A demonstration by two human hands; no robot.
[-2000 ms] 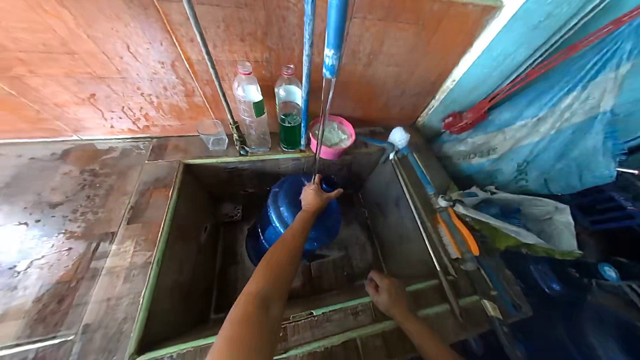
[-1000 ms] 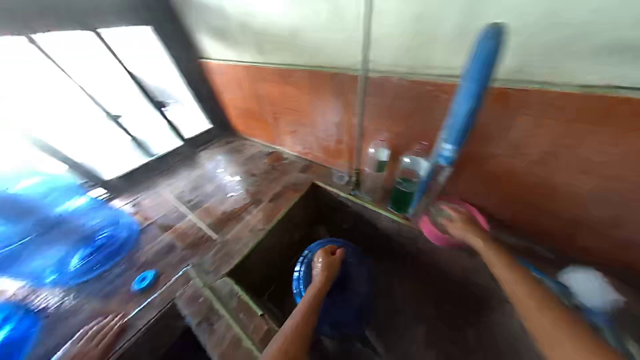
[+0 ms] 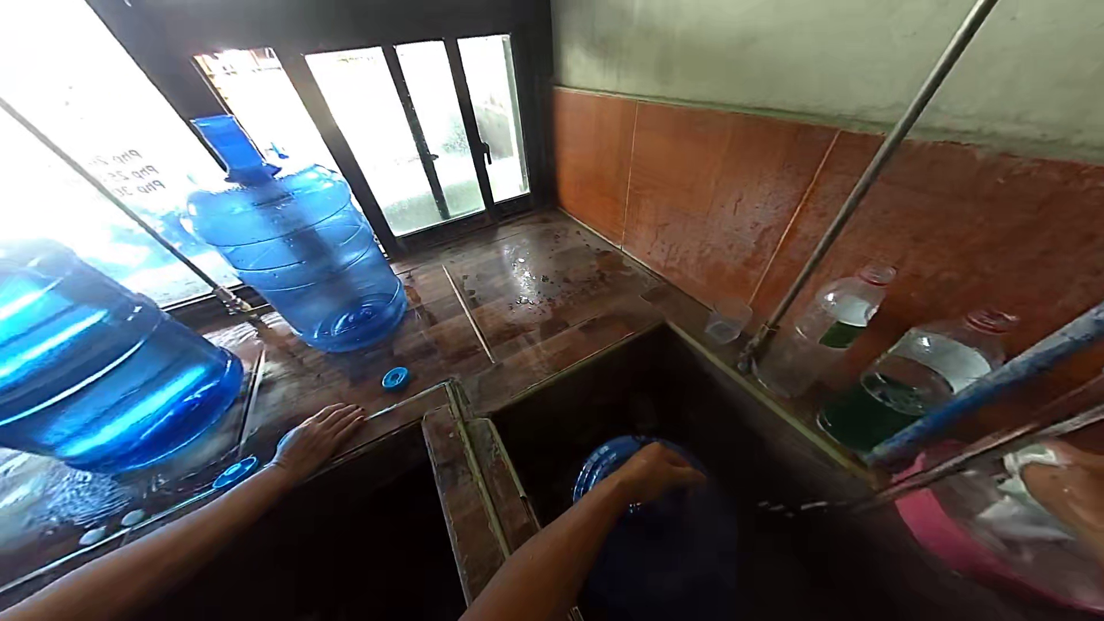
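Observation:
My left hand (image 3: 660, 473) is closed on the top of a dark blue plastic water jug (image 3: 601, 467) inside the sink (image 3: 496, 431); its fingertips are partly hidden. At the right edge, my blurred right hand (image 3: 1069, 492) reaches into a pink basin (image 3: 931, 526) beside whitish, cloth-like material (image 3: 1022, 509); whether it grips this is unclear. A metal rod (image 3: 966, 457) and a blue-and-white pole (image 3: 992, 379) slant over the basin. Behind the sink rim stand a clear plastic bottle (image 3: 806, 345) and a plastic bottle with green liquid (image 3: 880, 414).
A co-worker's hand (image 3: 319, 440) lies on the counter edge at left. Large blue jugs (image 3: 302, 259) (image 3: 103, 362) stand beyond it, with blue caps (image 3: 395, 378) (image 3: 235, 472) nearby. A divider (image 3: 470, 509) borders the sink. A clear cup (image 3: 726, 321) and an upright pipe (image 3: 862, 185) stand behind.
The view has swung left. My left hand has gone from the rod to the jug. My right hand has left the sink's front edge and is at the pink basin.

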